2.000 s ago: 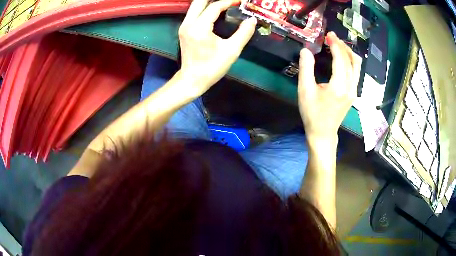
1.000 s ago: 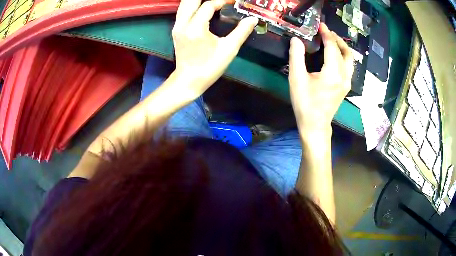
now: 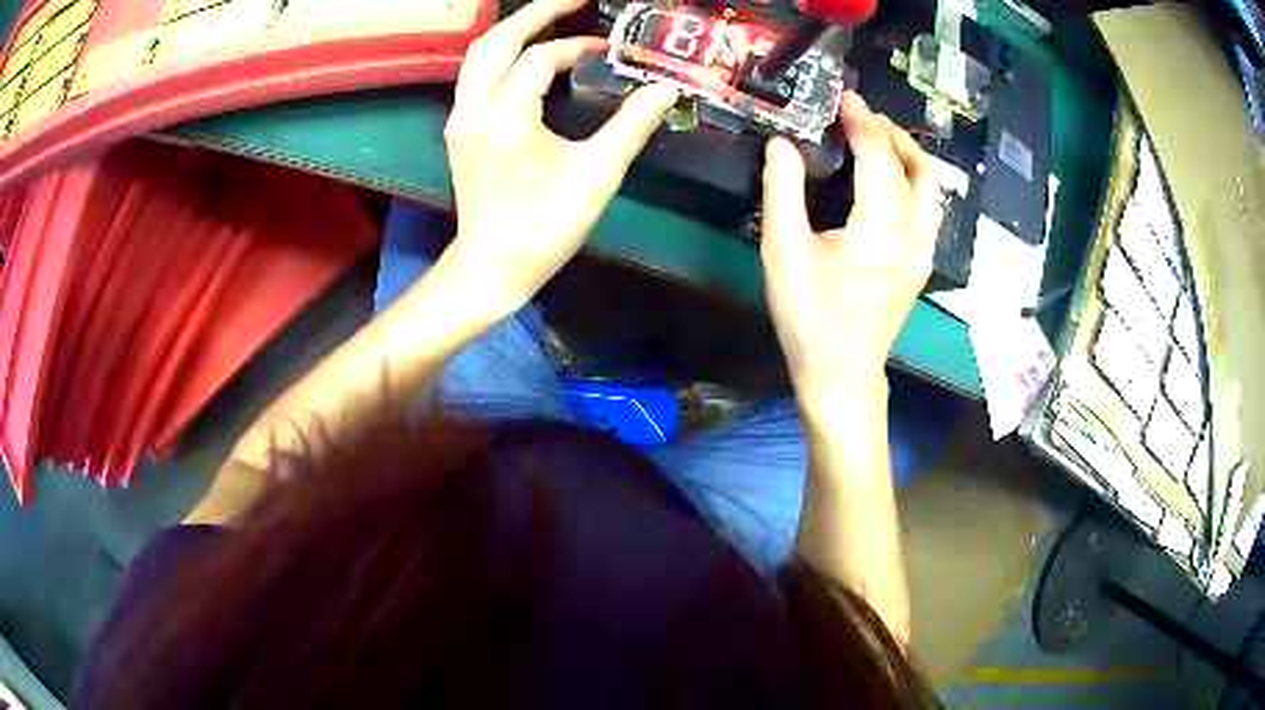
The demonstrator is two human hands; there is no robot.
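Note:
The clear cover plate [image 3: 652, 70] of the test fixture [image 3: 715, 156] is at the top centre, with red digits glowing under it. The red toggle clamp handle [image 3: 838, 10] stands above it, its black arm across the plate. My left hand [image 3: 548, 160] is at the plate's left end, fingers apart, thumb tip at its front edge. My right hand [image 3: 853, 229] is at the right end, thumb and forefinger apart at its corner. The display module itself cannot be made out apart from its lit digits. Whether the fingers grip anything is unclear.
A red tray [image 3: 278, 63] with yellow boards lies upper left, above stacked red trays [image 3: 181, 305]. Right of the fixture are a pale clear block [image 3: 949, 72], a black flat device [image 3: 1017, 153] and white paper [image 3: 1010, 326]. A cardboard tray [image 3: 1096, 326] of white modules is far right.
The view has shifted, so fixture and hands appear further left. More of the plate and the red clamp handle now show. The digits stay lit, and both hands remain at the plate's ends.

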